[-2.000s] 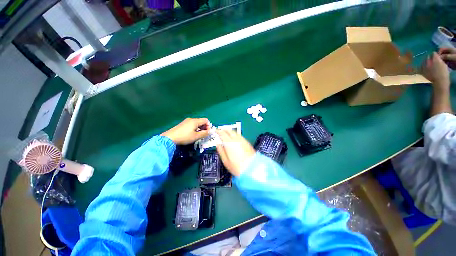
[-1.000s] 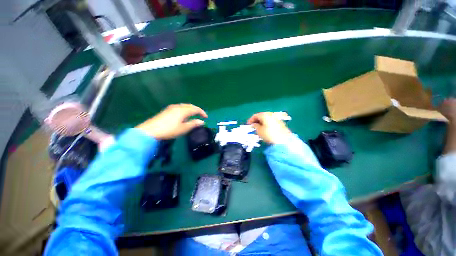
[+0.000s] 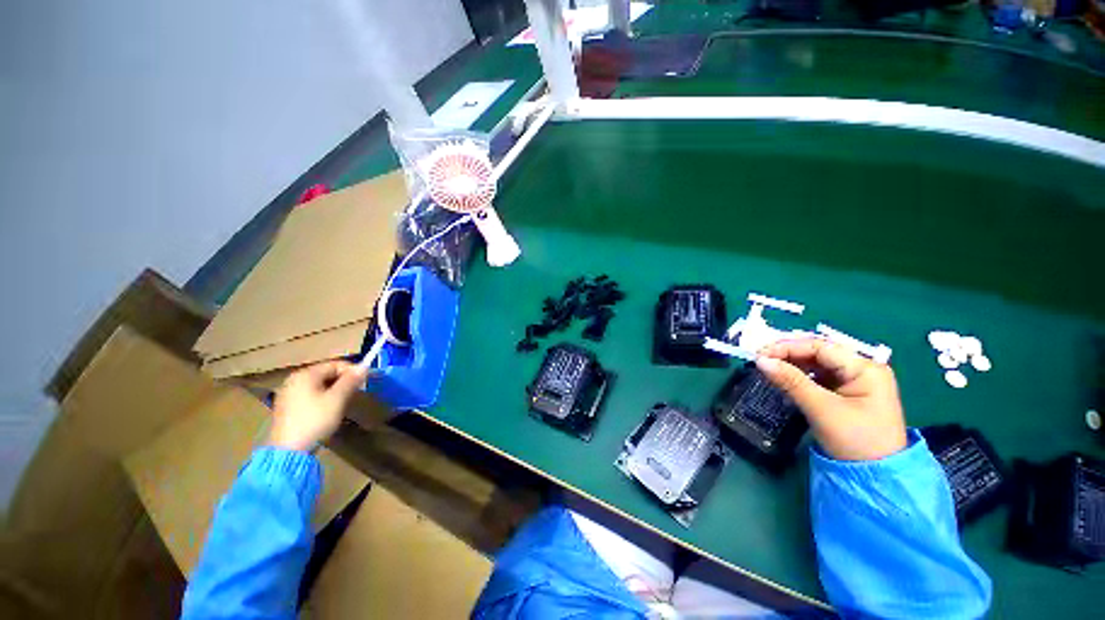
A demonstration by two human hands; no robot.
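My left hand [image 3: 313, 406] is at the front of the blue tape dispenser [image 3: 427, 339], its fingertips pinching a short pale strip of tape [image 3: 374, 352] at the roll. My right hand [image 3: 840, 394] holds a thin white strip [image 3: 731, 349] between thumb and forefinger, above the black units. More white strips [image 3: 776, 304] lie in a loose pile behind it. Several black units with pale printed text stand on the bench, one left [image 3: 570, 388], one at the front edge [image 3: 674, 455], one behind [image 3: 691, 323]. One black unit [image 3: 763, 415] is partly hidden by my right hand.
Small black parts [image 3: 579, 308] lie in a heap left of the units. White round pads [image 3: 957, 350] lie at right. A pink fan [image 3: 463, 182] with a cable stands behind the dispenser. Flattened cardboard [image 3: 313, 279] and a large carton [image 3: 206, 484] are at left. A white rail [image 3: 848, 112] crosses the bench.
The view has turned left. My left hand has moved from the units to the tape dispenser. My right hand has lifted a white strip from the pile.
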